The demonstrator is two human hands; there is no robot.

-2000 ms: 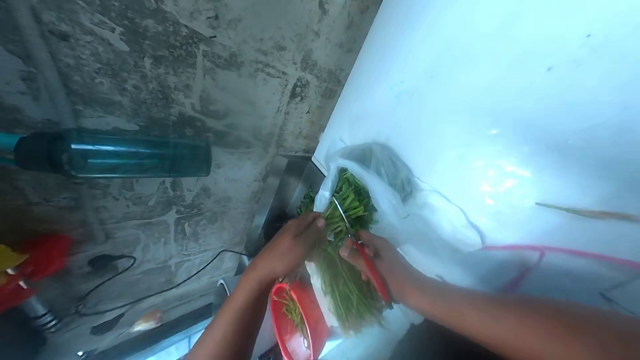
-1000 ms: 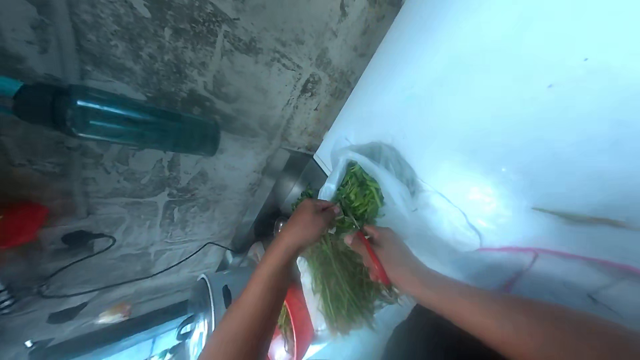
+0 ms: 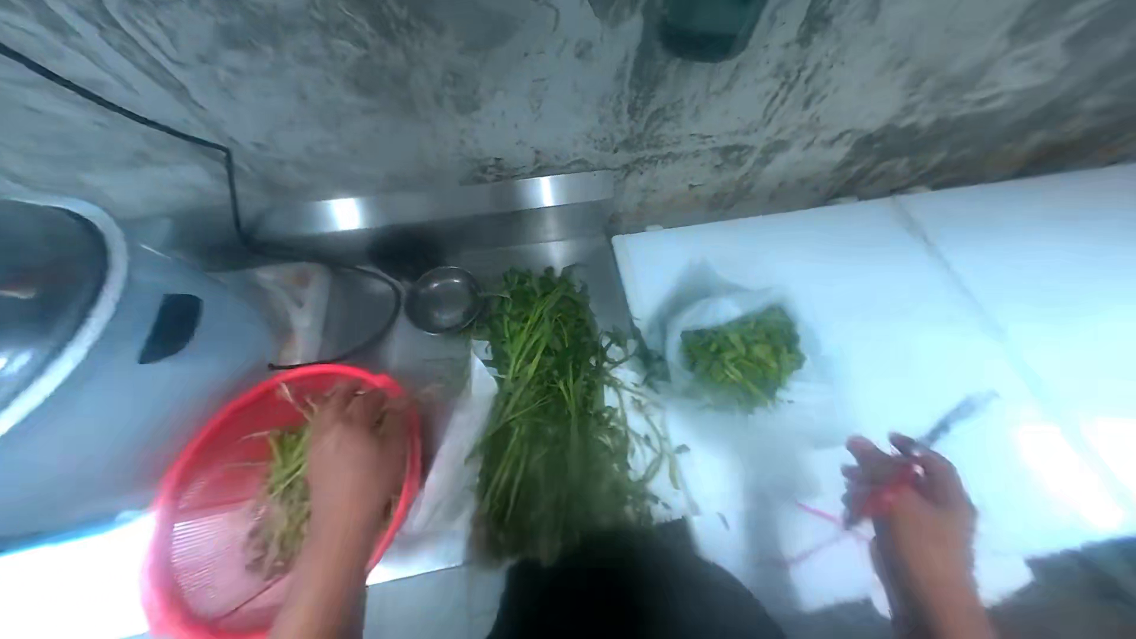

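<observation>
My left hand [image 3: 355,444] reaches into a red plastic colander [image 3: 169,497], over cut green stems [image 3: 288,479] lying in it; its fingertips are blurred, so its grip cannot be made out. Red-handled scissors [image 3: 896,488] are in my right hand [image 3: 923,506], blades pointing up and right, above the white tabletop. Between my hands lies a large bunch of leafy greens [image 3: 550,408] with long stems. To its right, a clear plastic bag [image 3: 706,311] holds cut greens [image 3: 745,355].
A rounded grey appliance [image 3: 204,373] stands at the left, with a black cord [image 3: 232,186] running down the concrete wall [image 3: 399,106]. A small metal bowl [image 3: 444,300] sits on the steel surface behind the greens. A teal bottle [image 3: 710,27] shows at the top edge.
My left hand has left the greens by the bag and is now in the red colander. My right hand has moved away from the greens with the scissors. The view has turned strongly.
</observation>
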